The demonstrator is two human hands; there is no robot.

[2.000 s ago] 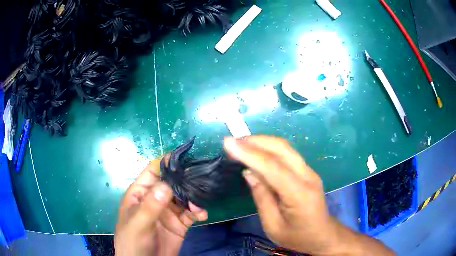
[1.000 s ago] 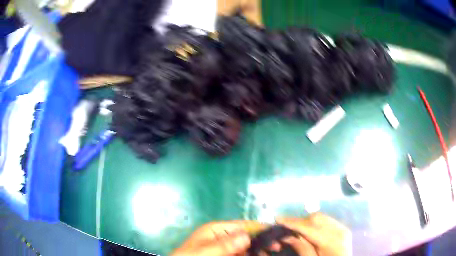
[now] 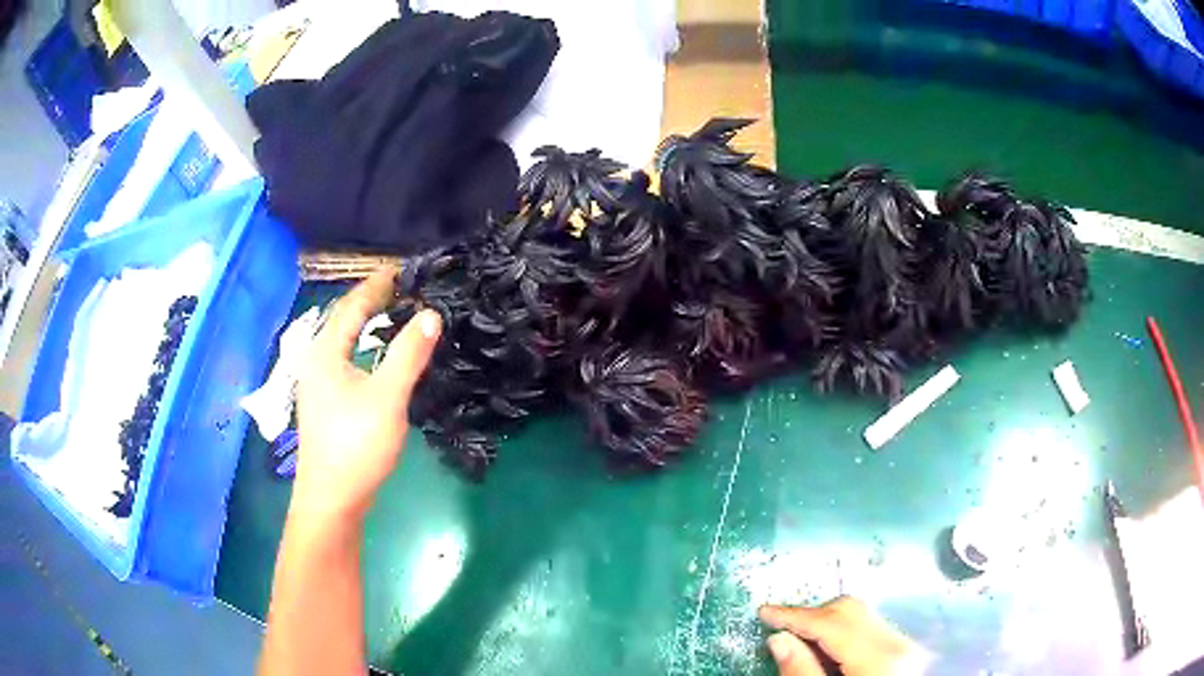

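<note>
A long heap of black spiky hair pieces (image 3: 634, 291) lies across the back and middle of the green bench. My left hand (image 3: 350, 383) is raised at the heap's left end, with thumb and fingers apart and nothing visible between them. My right hand (image 3: 845, 638) is low at the bottom edge, partly cut off. Its thumb and forefinger are slightly apart and no piece shows in it. No hair piece shows in either hand.
A blue crate (image 3: 258, 284) with white lining and black pieces stands left. A white rag (image 3: 275, 396), black cloth (image 3: 396, 126) and cardboard (image 3: 720, 79) lie around the heap. White strips (image 3: 911, 407), a slim tool (image 3: 1126, 568) and a red handle (image 3: 1175, 396) lie right.
The view has swung left and up to the heap. My left hand has moved away from my right hand to the heap's left end. The hair piece held before is no longer seen in my hands.
</note>
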